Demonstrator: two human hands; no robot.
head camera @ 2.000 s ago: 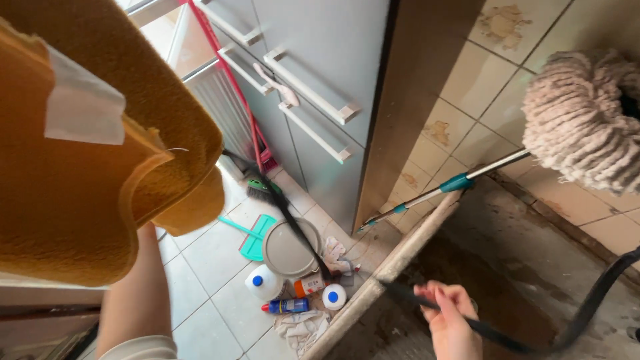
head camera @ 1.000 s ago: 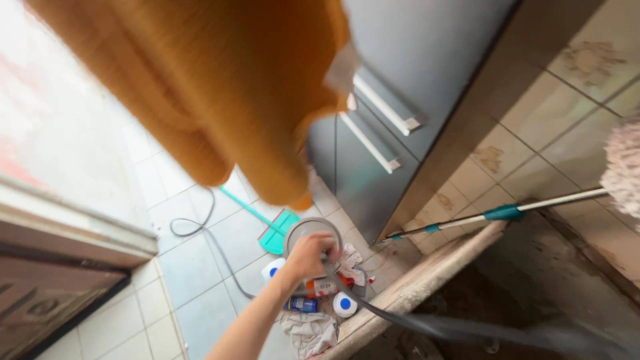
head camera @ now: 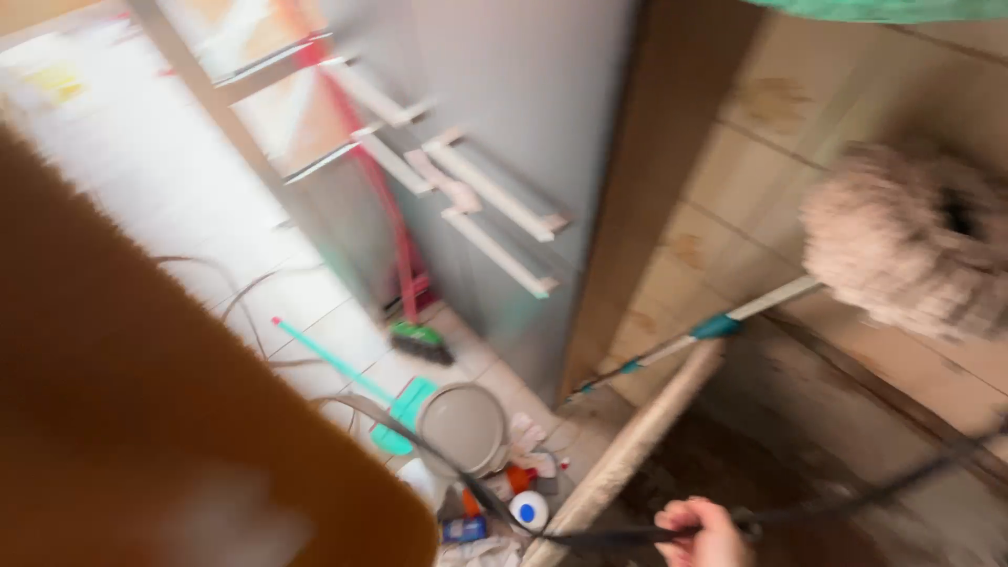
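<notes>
At the bottom right, my right hand (head camera: 701, 531) is closed around a long black hose or cable (head camera: 610, 539). The black line runs left over the worn ledge (head camera: 630, 449) and past the bucket, and to the right it rises to the frame's edge. A large mustard-brown fuzzy textile (head camera: 197, 409), blurred and very close, fills the lower left. My left hand does not show; whether the textile hides it I cannot tell. A string mop head (head camera: 906, 244) is at the right, near a white pole with teal joints (head camera: 713, 324).
Beyond the ledge are a lidded grey bucket (head camera: 463, 425), a turquoise dustpan (head camera: 405, 413), a white bottle with a blue cap (head camera: 528, 512), a blue container (head camera: 465, 529) and crumpled cloths (head camera: 492, 551). A green-headed broom (head camera: 421, 340) stands beside the grey cabinet or refrigerator (head camera: 504, 118).
The hand that was over the bucket a second ago is no longer there. The textile has moved from the upper middle to the lower left. The view has shifted.
</notes>
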